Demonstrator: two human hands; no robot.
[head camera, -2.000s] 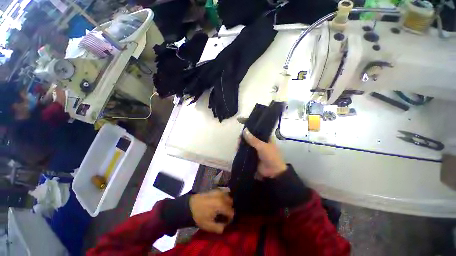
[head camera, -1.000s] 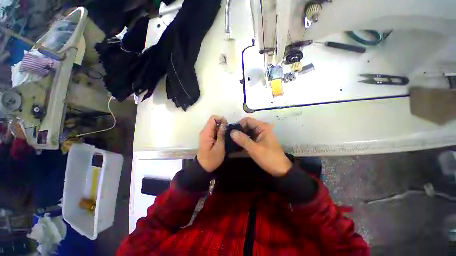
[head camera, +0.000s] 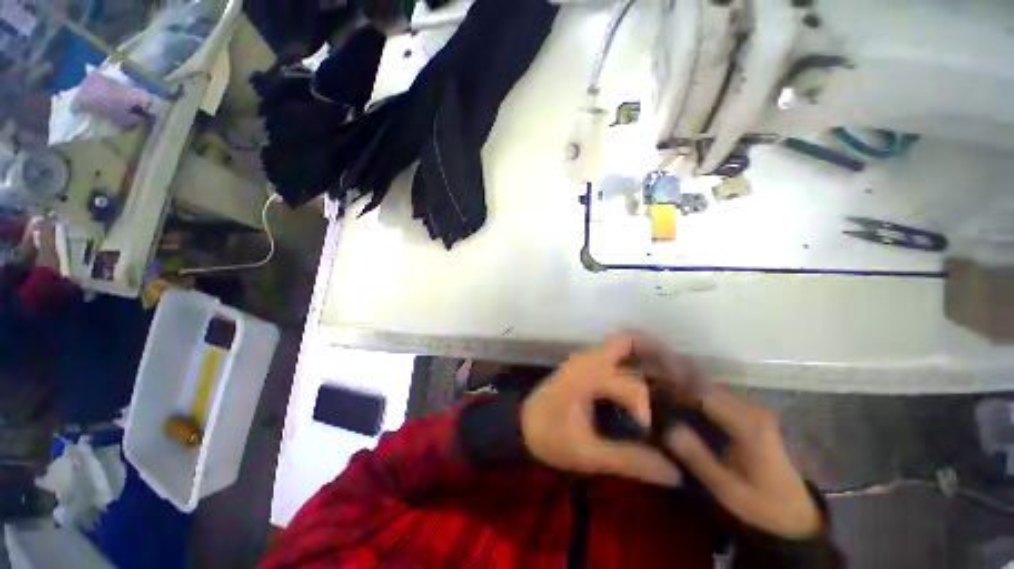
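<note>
A black fabric piece (head camera: 623, 420) is bunched between my two hands in front of the table's front edge, mostly hidden by the fingers. My left hand (head camera: 595, 413) is closed on it from the left. My right hand (head camera: 739, 456), blurred, holds it from the right. The white sewing machine (head camera: 890, 56) stands at the upper right, with an orange block (head camera: 664, 222) beside its foot and no fabric seen there.
A bundle of black cut pieces (head camera: 450, 167) lies on the white table (head camera: 445, 295) at the left. Thread snips (head camera: 895, 233) and brown card (head camera: 978, 298) lie right. A phone (head camera: 349, 409) lies on a lower white surface. A white bin (head camera: 200, 400) stands on the floor.
The black piece was stretched long beside the machine at first; it is now bunched in my hands. Both hands have moved right and down, off the table's front edge. The view has also shifted.
</note>
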